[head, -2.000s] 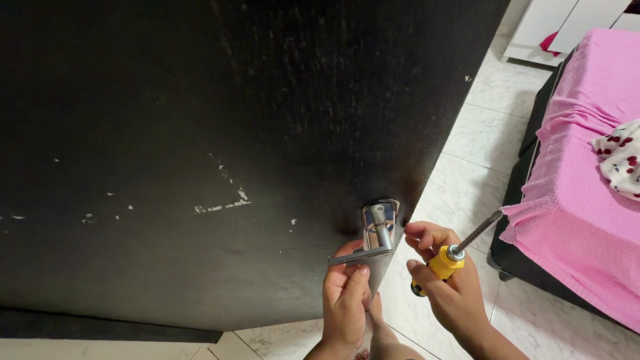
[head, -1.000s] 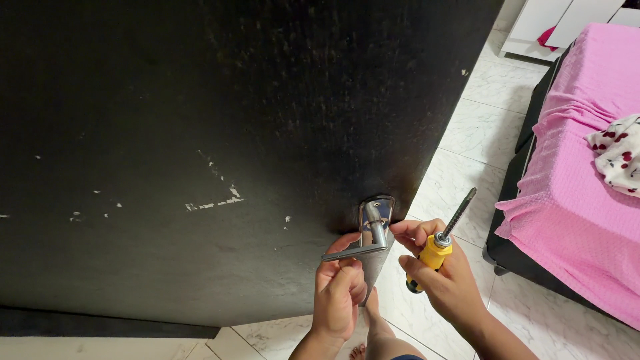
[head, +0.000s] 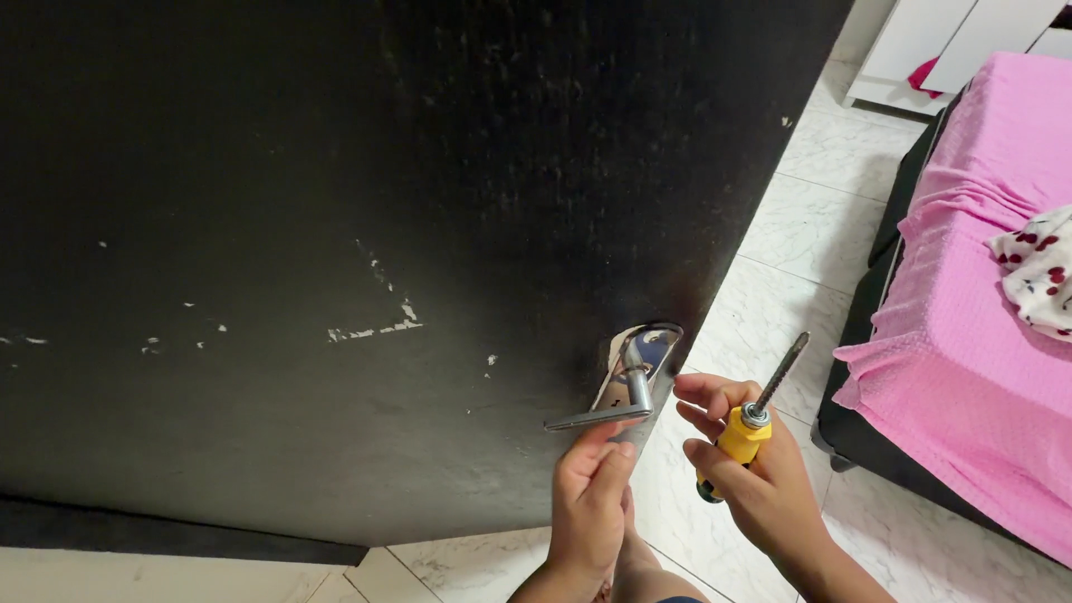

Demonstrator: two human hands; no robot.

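Note:
A chrome door handle juts from a shiny escutcheon plate near the edge of a black door. Just under the lever, my left hand has its fingertips at the lower part of the plate; whether they grip it is hidden. My right hand holds a screwdriver with a yellow and black grip against the palm, its shaft pointing up and to the right. The index fingertip of that hand is at the door's edge beside the plate.
At the right stands a bed with a pink cover and a cherry-patterned cloth on it. Behind is a white cabinet. Marble-look floor tiles run between door and bed. My legs are below the hands.
My left hand has shifted lower, under the lever. The screwdriver tilts more upright than two seconds ago, when its shaft leaned farther right.

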